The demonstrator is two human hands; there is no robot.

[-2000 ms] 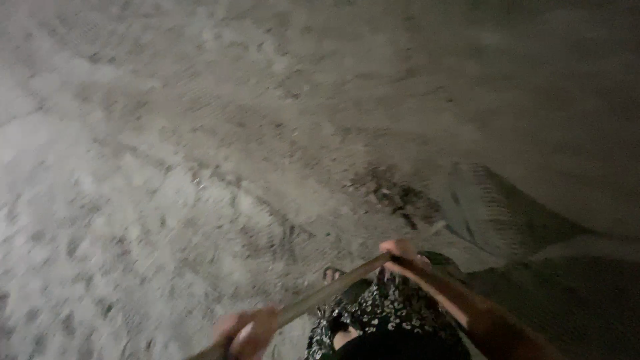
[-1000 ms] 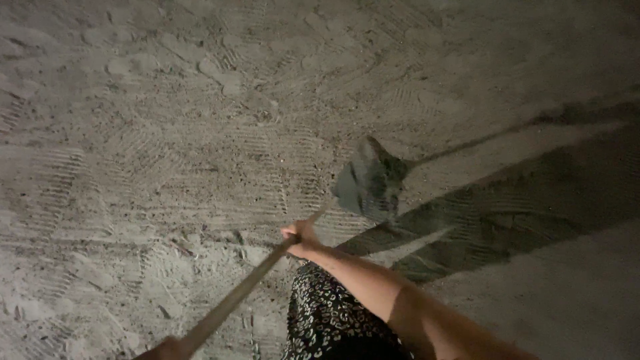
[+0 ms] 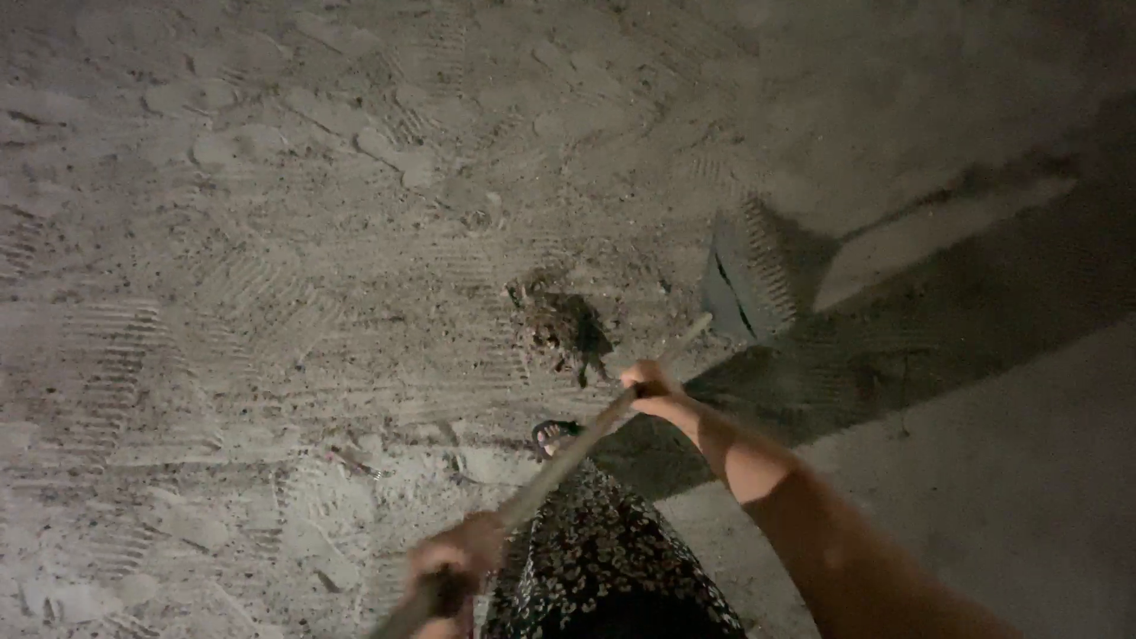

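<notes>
My left hand (image 3: 457, 564) is closed around a long wooden handle (image 3: 555, 479) at the bottom, blurred. Farther up the same handle, my right hand (image 3: 652, 386) grips it. Beyond the right hand the handle runs to a grey fan-shaped rake head (image 3: 737, 288) with a toothed far edge, which is over the sandy ground; whether it touches is hard to tell. A small heap of dry leaves and debris (image 3: 564, 328) lies left of the rake head, just past my right hand.
Sandy ground (image 3: 311, 355) with rake marks and scattered bits spreads all around. My sandalled foot (image 3: 555, 435) shows beside the handle, above a dark patterned skirt (image 3: 612, 550). Long shadows (image 3: 932, 293) cross the ground at the right.
The rake head, over the ground near the middle a second ago, has moved right. The debris heap now shows to its left. Both hands remain on the handle.
</notes>
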